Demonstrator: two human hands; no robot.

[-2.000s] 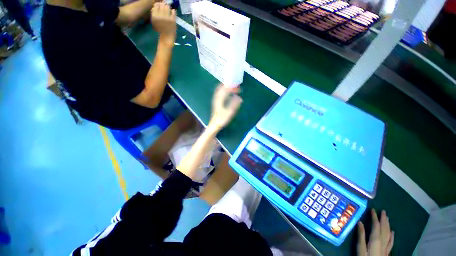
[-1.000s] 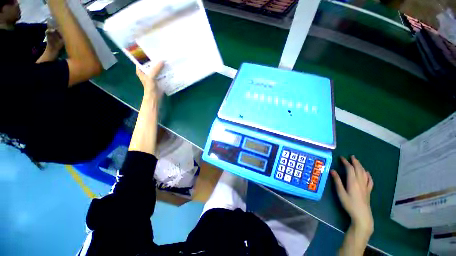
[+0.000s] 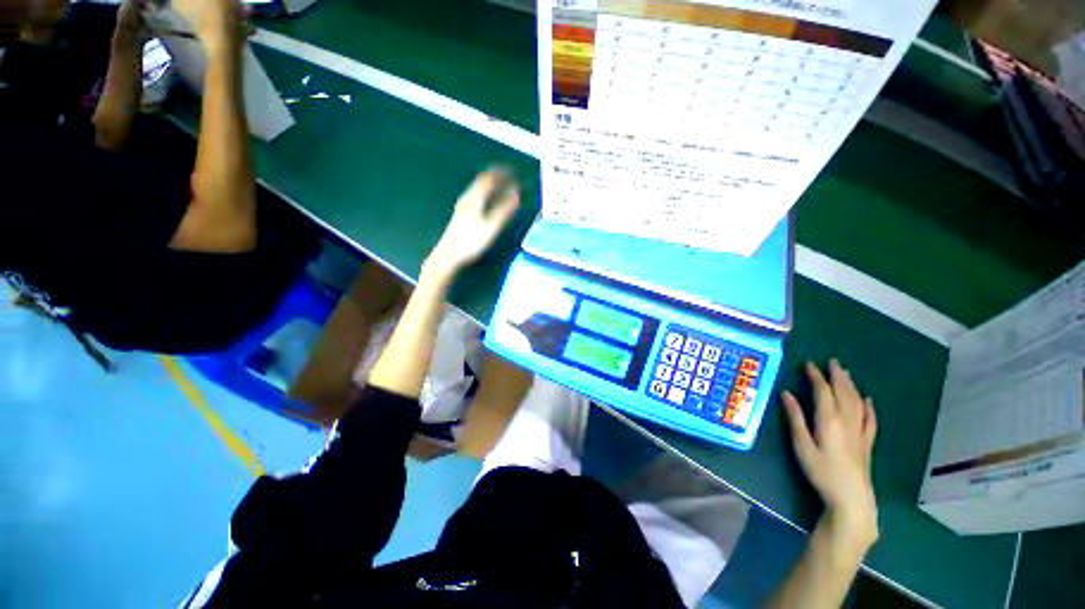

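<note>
A white product box (image 3: 702,131) with a printed table and an orange-brown strip stands upright on the platform of the blue weighing scale (image 3: 702,292). Its top is cut off by the picture's edge. The scale's two display windows (image 3: 601,339) glow green. My left hand (image 3: 480,220) is left of the box, apart from it, blurred, with curled fingers; whether it holds something small, I cannot tell. My right hand (image 3: 835,440) lies flat with spread fingers on the green bench, right of the scale, empty.
More white boxes (image 3: 1017,416) stand at the right edge. A seated person (image 3: 131,238) works at the upper left beside another white box (image 3: 256,101), with small white pieces near it. An open brown carton (image 3: 345,333) and a blue stool (image 3: 280,327) are below the bench edge.
The box has moved from my left hand onto the scale, and my left hand has let go of it. The displays have turned brighter green. My right hand has stayed on the bench.
</note>
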